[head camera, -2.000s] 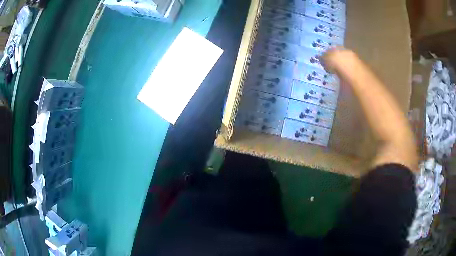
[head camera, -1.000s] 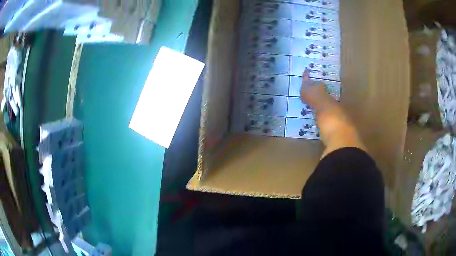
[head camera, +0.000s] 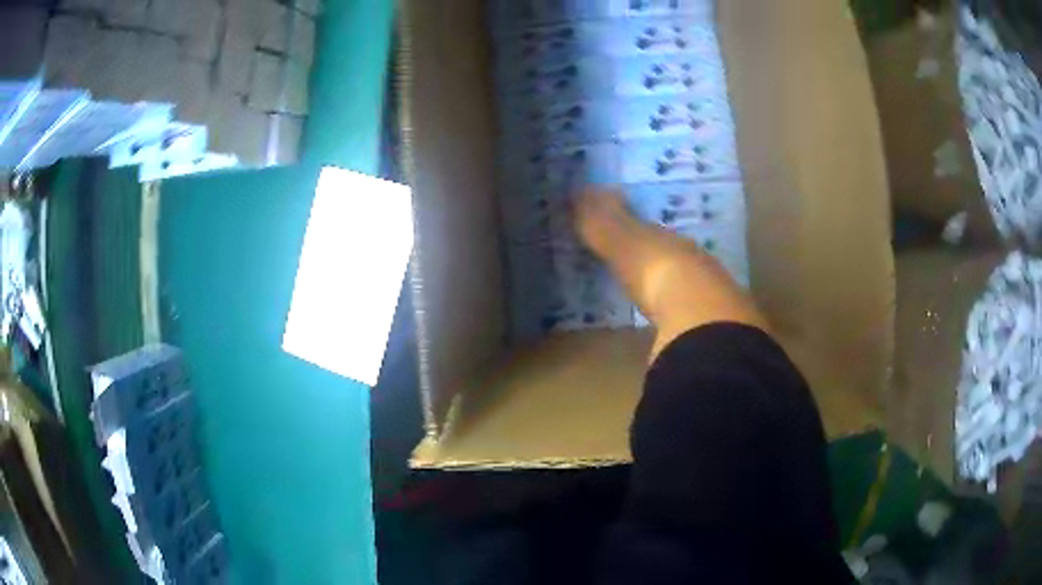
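Note:
A large open brown shipping carton (head camera: 800, 171) stands in front of me. Inside it, small white-blue retail boxes (head camera: 682, 120) with dark pictures lie flat in two columns. My right hand (head camera: 611, 229) reaches in from the lower right, over the boxes near the line between the two columns. It is blurred, and I see nothing held in it; whether it touches the boxes is unclear. The dark sleeve covers part of the carton's near wall. My left hand is not in view.
A green bench (head camera: 274, 457) runs along the left with a bright white sheet (head camera: 351, 274) on it. Stacked boxes stand at the back left (head camera: 183, 57), and a row of boxes (head camera: 166, 457) stands at the lower left. White plastic parts (head camera: 1006, 354) lie heaped at the far right.
My right hand has moved from the right column leftward and nearer to me over the boxes. The view has shifted, so more of the stack at the back left shows.

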